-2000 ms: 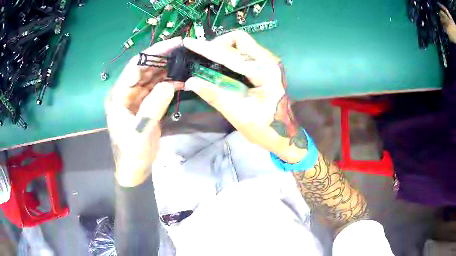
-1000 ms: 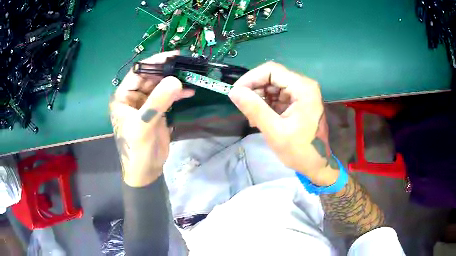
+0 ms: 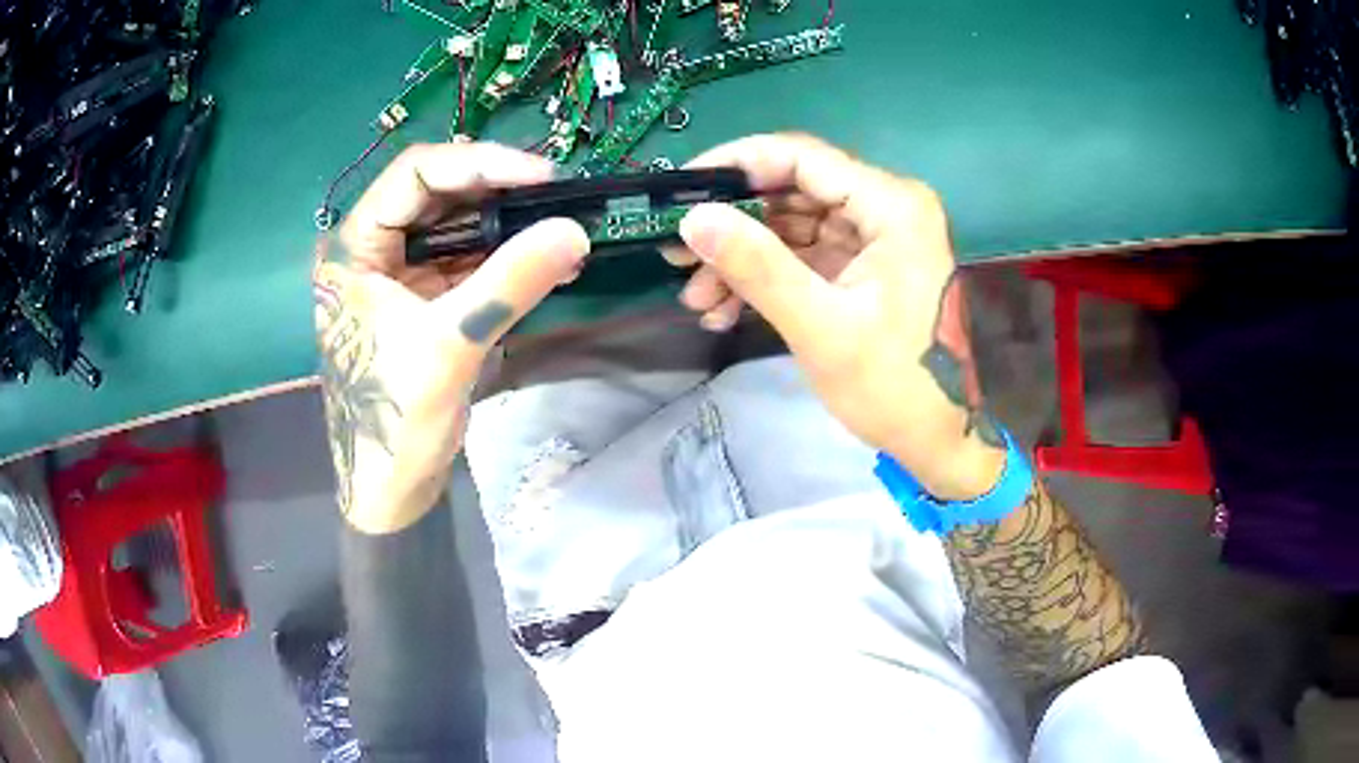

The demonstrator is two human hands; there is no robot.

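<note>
A slim black plastic housing point(image 3: 522, 203) lies level between my two hands, over the bench's front edge. A narrow green circuit board point(image 3: 638, 222) sits along the housing's open side, with both thumbs against it. My left hand point(image 3: 432, 298) grips the left end, its thumb near the middle. My right hand point(image 3: 835, 268) grips the right end, fingers behind and thumb on the board. The fingers hide both ends in part. I cannot tell whether the board is fully seated.
A pile of green boards point(image 3: 514, 52) with red wires lies on the green bench point(image 3: 1043, 134) beyond my hands. Black housings point(image 3: 90, 164) are heaped at left, more point(image 3: 1312, 52) at far right. Red stools point(image 3: 134, 552) stand below. A person in dark clothing point(image 3: 1282, 447) is at right.
The board was tilted out of the housing at its right end and now lies along it. My right hand has moved from the board's end to grip housing and board together.
</note>
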